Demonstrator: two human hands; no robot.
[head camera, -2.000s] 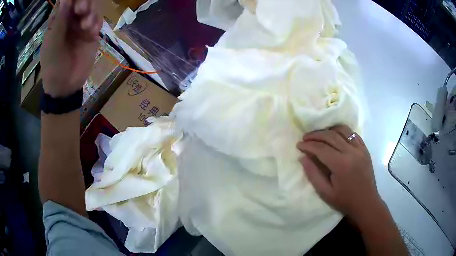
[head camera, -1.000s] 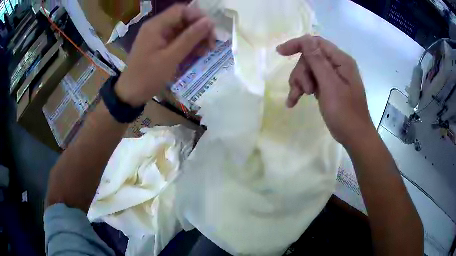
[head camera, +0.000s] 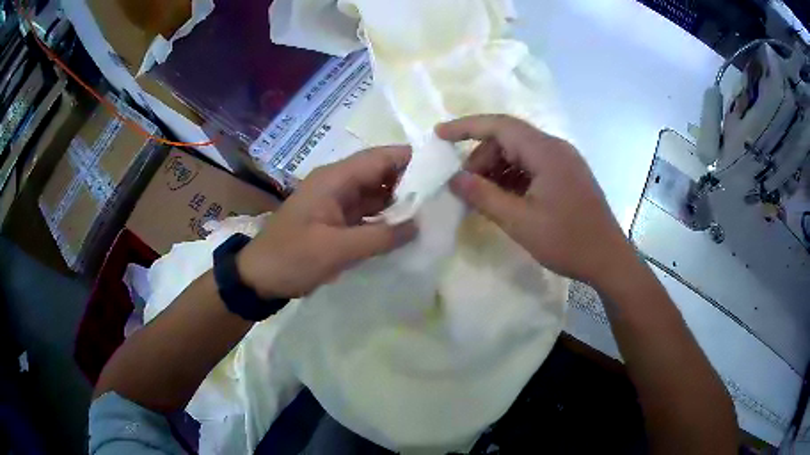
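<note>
A large pale cream garment piece (head camera: 426, 329) hangs over the front edge of the white table and spreads up to the top of the view. My left hand (head camera: 324, 222), with a dark wristband, pinches a folded white edge of the cloth from the left. My right hand (head camera: 533, 200) grips the same folded part from the right, its fingertips close to those of my left hand. The fold is lifted a little above the rest of the cloth. Some fingertips are hidden by the cloth.
An industrial sewing machine (head camera: 755, 151) stands on the white table (head camera: 622, 80) at the right. A crumpled cream pile (head camera: 178, 271) lies in a dark red container (head camera: 102, 302) at the lower left. Brown cartons (head camera: 191, 191) and a printed white package (head camera: 311, 115) are at the upper left.
My left hand has come in from the upper left and my right hand has lifted off the cloth and moved left. Both hands now hold a folded part of the cloth.
</note>
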